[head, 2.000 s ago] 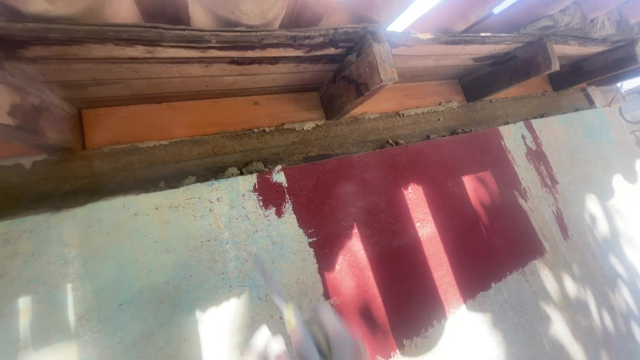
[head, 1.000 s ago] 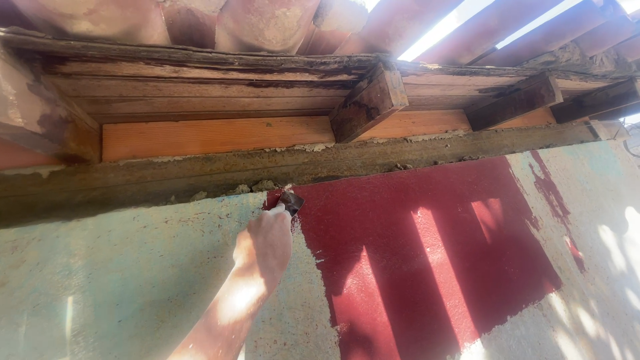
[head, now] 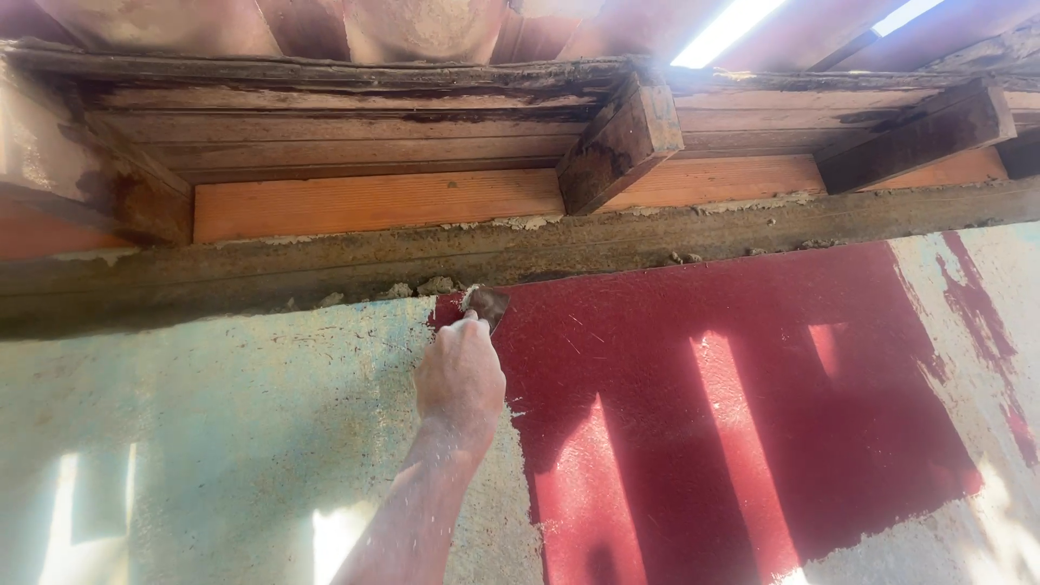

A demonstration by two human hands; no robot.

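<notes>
My left hand (head: 461, 370) reaches up from the bottom and is closed around a small scraper (head: 489, 305), whose handle is mostly hidden by my fingers. Its dark, flat blade is at the upper left corner of a dark red painted patch (head: 821, 422), just under the ledge. A small red area shows left of the blade. Around the patch, the wall (head: 244, 390) has worn, pale green and whitish paint with a rough edge against the red. Pale flecks show in front of my forearm. My right hand is out of view.
A rough, dirty ledge (head: 390, 264) runs along the wall top, with crumbly mortar lumps (head: 437, 285) near the blade. Above it, dark wooden rafter ends (head: 621, 146) jut out, with orange boards (head: 378, 203) between them. Roof tiles (head: 422, 28) lie overhead.
A blurred hand and tool were low in the view two seconds ago. One second ago my left hand was up at the patch's upper corner with the scraper, and it is still there.
</notes>
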